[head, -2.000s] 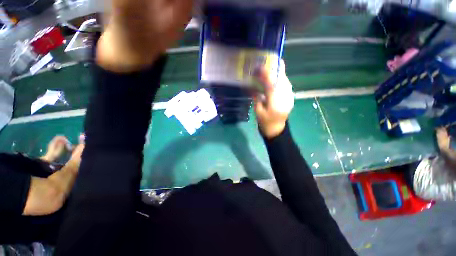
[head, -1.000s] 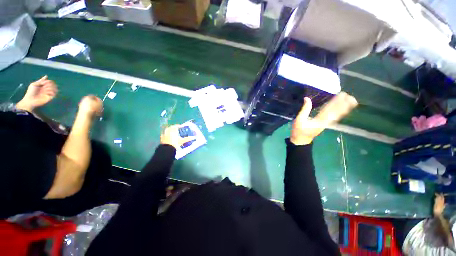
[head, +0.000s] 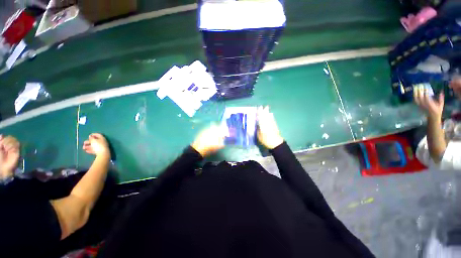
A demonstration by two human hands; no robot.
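Observation:
A small blue and white retail box [head: 239, 127], somewhat blurred, is between my two hands near the front edge of the green bench. My left hand [head: 210, 139] holds its left side. My right hand [head: 268, 129] is at its right side, fingers along the edge. Behind it stands a tall dark blue stack of cartons [head: 233, 60] with a bright white top. Left of the stack lies a loose pile of white printed sheets [head: 190, 86].
A person's hand [head: 97, 145] is over the bench at left. Another person's hand [head: 430, 103] is at far right by dark blue cartons [head: 422, 65]. A red stool [head: 392, 154] stands on the floor at right. A white open box [head: 63, 24] and a brown cardboard box [head: 108, 7] are at back left.
The printed piece under my left hand has come off the bench's left side to between both hands. My right hand has left the carton stack. The raised pale flap no longer shows.

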